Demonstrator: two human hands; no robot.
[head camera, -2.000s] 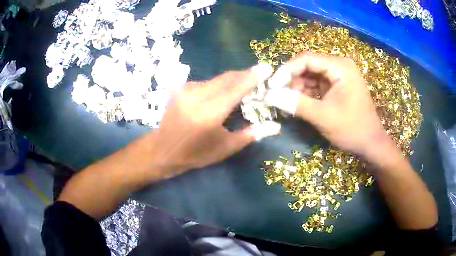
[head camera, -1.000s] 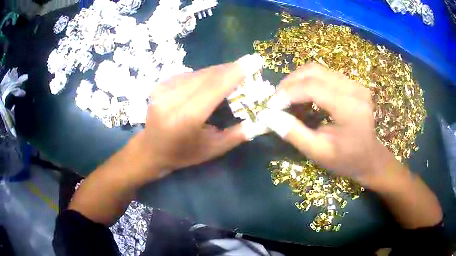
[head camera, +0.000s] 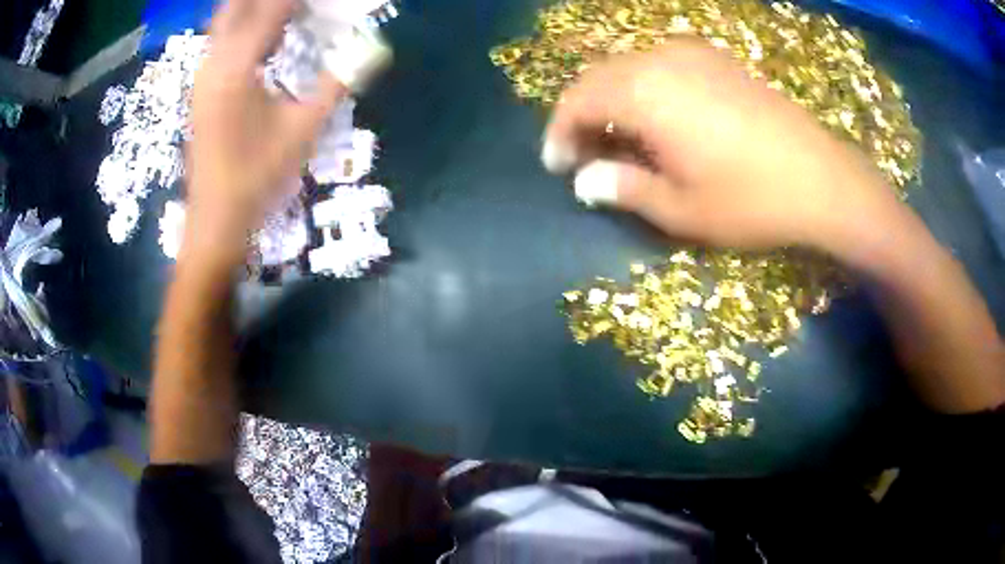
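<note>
White plastic housings (head camera: 350, 229) lie in a loose, overexposed pile at the left of the dark green worktop. A large heap of small brass contact pieces (head camera: 849, 99) lies at the right, with a smaller cluster (head camera: 683, 325) nearer me. My left hand (head camera: 248, 143) is blurred over the housing pile, fingers pointing away and thumb spread right. White pieces show between its thumb and fingers; whether it grips one cannot be told. My right hand (head camera: 705, 154) is over the near left part of the brass heap, its white-covered thumb and fingertip apart, with nothing visible between the tips.
A box of small silvery pieces (head camera: 303, 485) is below the worktop's near edge. A limp white glove (head camera: 28, 275) hangs at the left edge. Clear plastic (head camera: 984, 176) lies at the right edge. Blue surface (head camera: 937, 28) shows beyond the worktop. A whitish object (head camera: 573, 529) is at bottom centre.
The hands have parted from the housing they held together. My left hand has moved up and left to the white pile. The view has shifted, so the brass appears higher.
</note>
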